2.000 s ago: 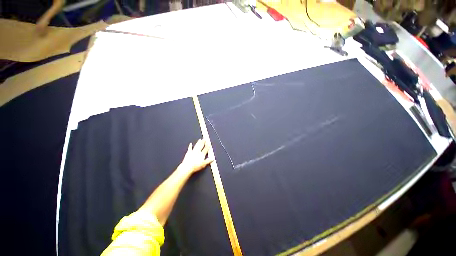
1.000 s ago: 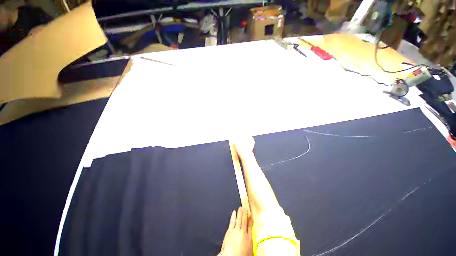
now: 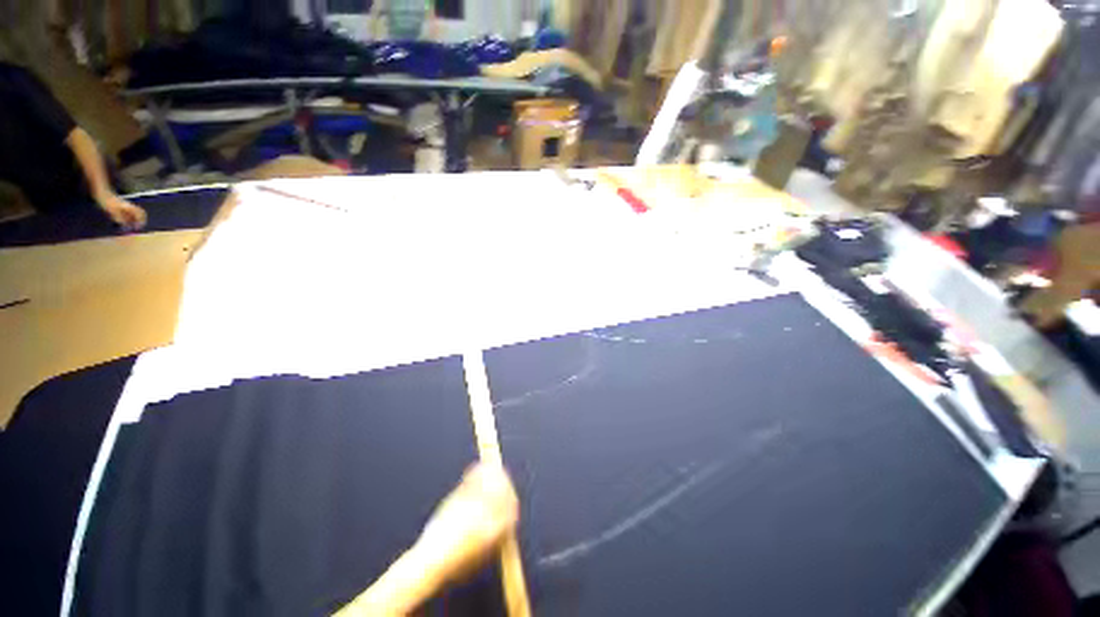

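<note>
Dark cloth [image 3: 676, 446] lies flat on the white-topped table, rippled at its left side. White chalk lines [image 3: 670, 500] mark it right of the ruler. The long wooden ruler [image 3: 481, 410] lies across the cloth, its far end at the cloth's far edge. My left hand [image 3: 480, 509] reaches in from the bottom and is closed on the ruler; it is blurred and hides part of it. My right hand is out of the picture.
A tan pattern sheet [image 3: 97, 301] lies at the left, with another person's hand [image 3: 126, 213] beyond it. A red item [image 3: 632, 200] lies at the far table end. Black pieces [image 3: 881, 295] lie along the right side. A cardboard box [image 3: 545, 135] stands behind.
My right hand has left the ruler's far end and the picture. My left hand has moved further up and closed on the ruler. The view has turned and tilted up; the other person's arm shows.
</note>
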